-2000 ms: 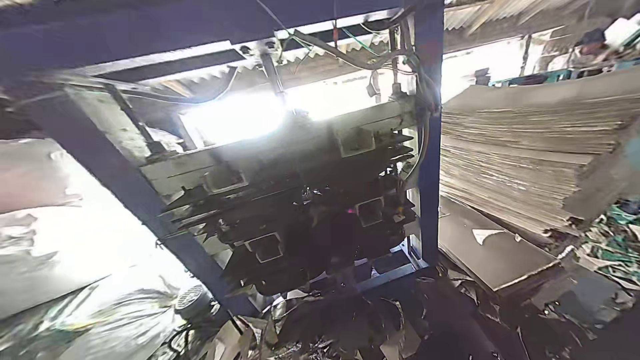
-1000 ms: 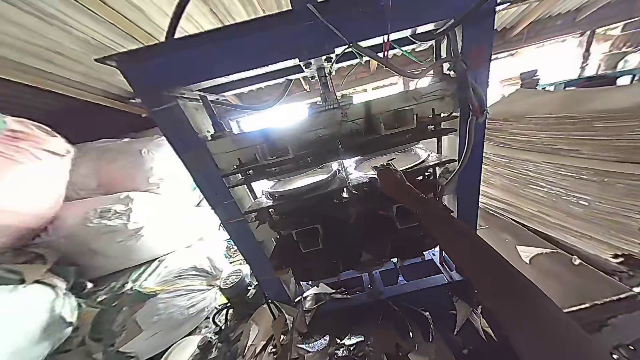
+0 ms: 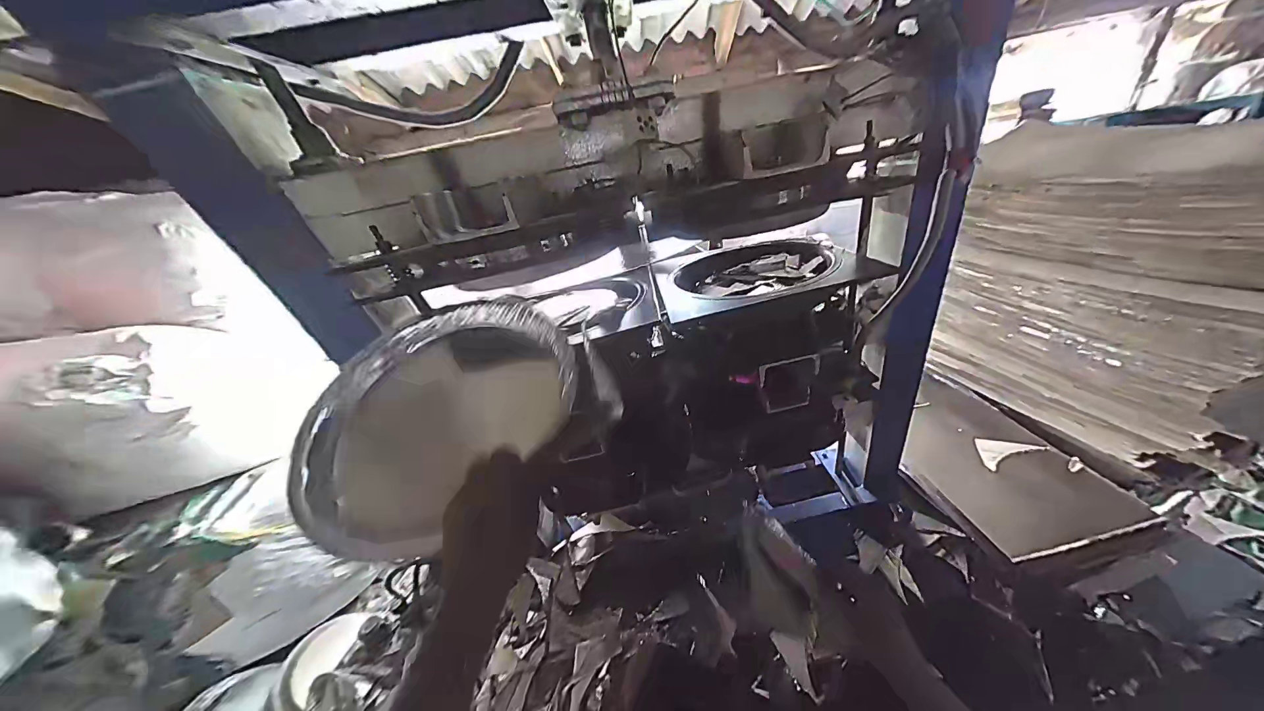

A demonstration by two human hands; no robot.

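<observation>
A round plate (image 3: 444,434) with a shiny, crimped-looking rim is held at its lower right by my left hand (image 3: 494,509), in front of the press. My right hand (image 3: 839,602), dark and blurred, is low on the right among loose scraps. A sheet scrap (image 3: 775,558) lies against or in its fingers; which cannot be told. Behind, the forming press (image 3: 691,375) stands with a gap between its upper and lower dies. Its right round die (image 3: 755,272) has cut strips in it. The left round die (image 3: 592,301) is partly behind the plate.
Blue frame posts (image 3: 913,326) flank the press, with hoses and wires above. A tall stack of sheets (image 3: 1096,267) rises on the right beside a flat brown board (image 3: 1027,474). Heaped trimmings (image 3: 583,612) cover the floor in front. Large pale sacks (image 3: 109,395) stand on the left.
One second ago a hand reached to the right die; now both hands are low in front of the press. The plate is now in my left hand. The dies stood closer together two seconds ago.
</observation>
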